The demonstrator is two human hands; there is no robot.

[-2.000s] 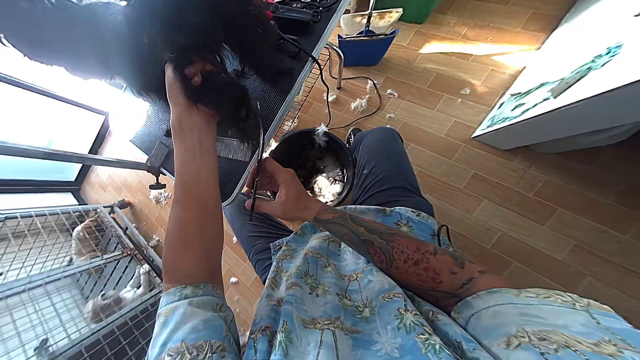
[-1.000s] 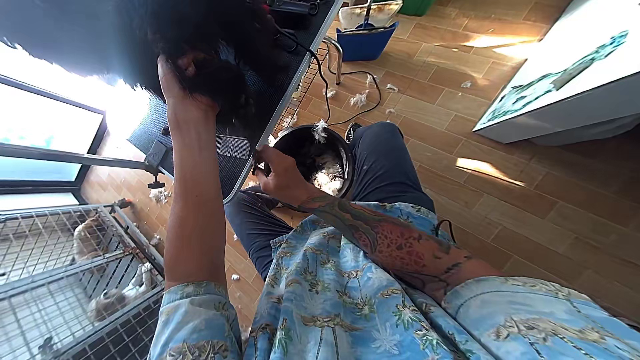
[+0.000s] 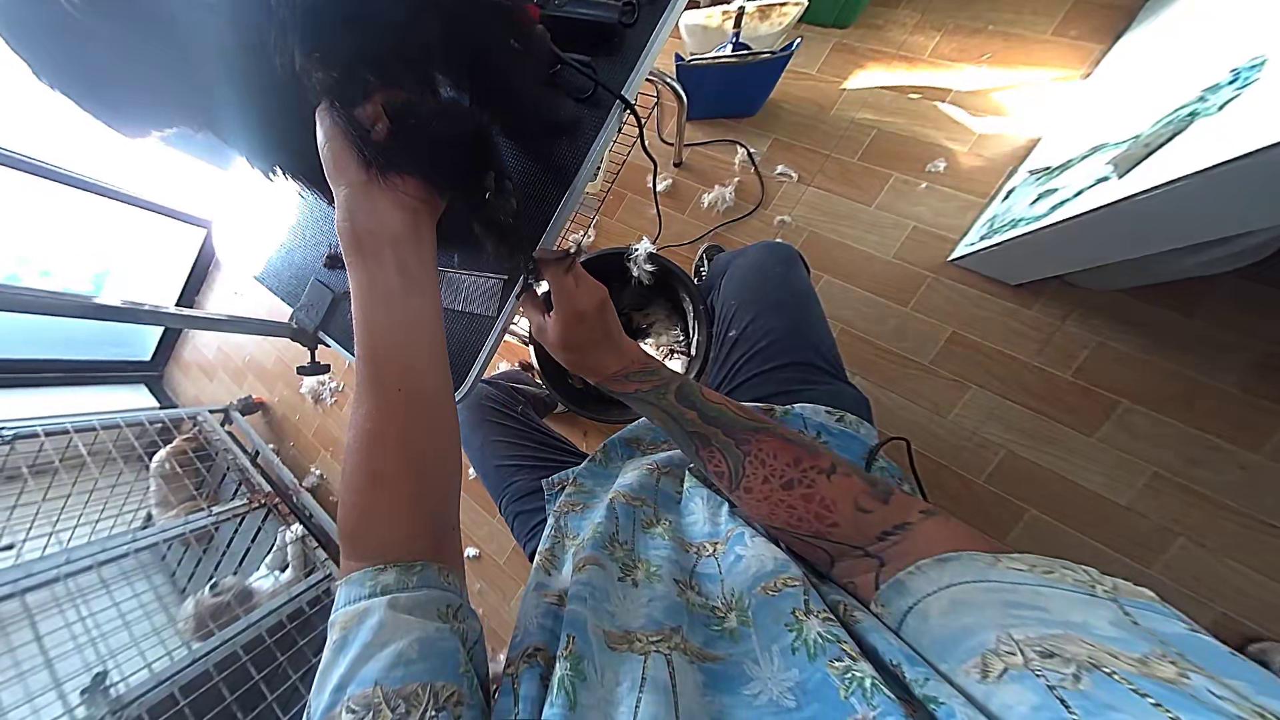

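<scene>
A black-furred dog (image 3: 420,60) is on the dark textured grooming table (image 3: 300,250) at the upper left. My left hand (image 3: 378,165) is closed around part of its furry body, with fingers buried in the fur. By the table's edge, my right hand (image 3: 575,310) has its fingers bent around a dark slender tool, mostly hidden; which part of the fur it touches cannot be told. A metal grooming comb (image 3: 472,293) lies on the table between my two hands. Beneath my right hand stands a black bucket (image 3: 690,330) with loose fur in it.
A clamp and arm (image 3: 315,310) hold to the table's left edge. Dogs sit in a wire cage (image 3: 130,560) at lower left. A black cable (image 3: 755,190) and fur tufts (image 3: 718,197) lie on the tiled floor. A blue container (image 3: 735,85) and a white cabinet (image 3: 1120,170) stand beyond.
Scissors showed upright in my right hand two seconds ago; the hand has since moved up toward the table's edge and the blades no longer show. My left hand has stayed in the dog's fur.
</scene>
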